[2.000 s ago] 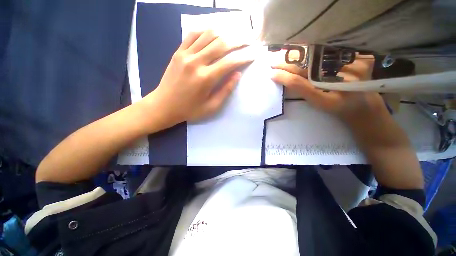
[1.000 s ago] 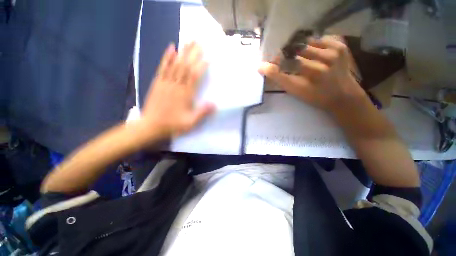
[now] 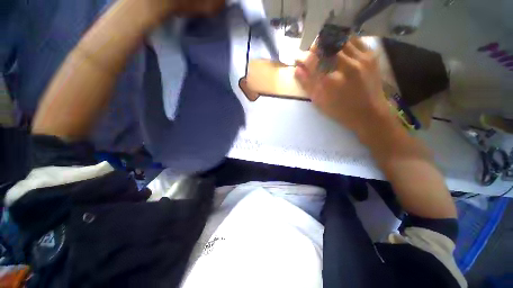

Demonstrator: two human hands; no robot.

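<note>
The navy fabric panel [image 3: 205, 107] hangs folded and blurred at the left of the machine table, with a pale part [image 3: 169, 70] showing inside the fold. My left hand [image 3: 197, 7] is at the top edge, partly cut off and blurred, and grips the panel's upper end. A narrow greyish strip [image 3: 263, 31] runs from beside the panel towards the needle area. My right hand [image 3: 346, 79] is by the tan needle plate area [image 3: 275, 79], under the sewing machine head [image 3: 439, 22]. Its fingers are bent around a dark machine part, and whether they hold anything is unclear.
Thread snips [image 3: 406, 115] and a dark flat piece [image 3: 419, 70] lie right of my right hand. Scissors [image 3: 492, 163] lie at the table's right. Ruler marks run along the white table's front edge [image 3: 315, 154]. A large navy pile [image 3: 62, 28] is at the left; a blue basket [image 3: 484, 230] is below right.
The navy panel with the white piece has left the needle area and is lifted, folded, to the left. My left hand has moved up to the top edge. My right hand stays near the needle.
</note>
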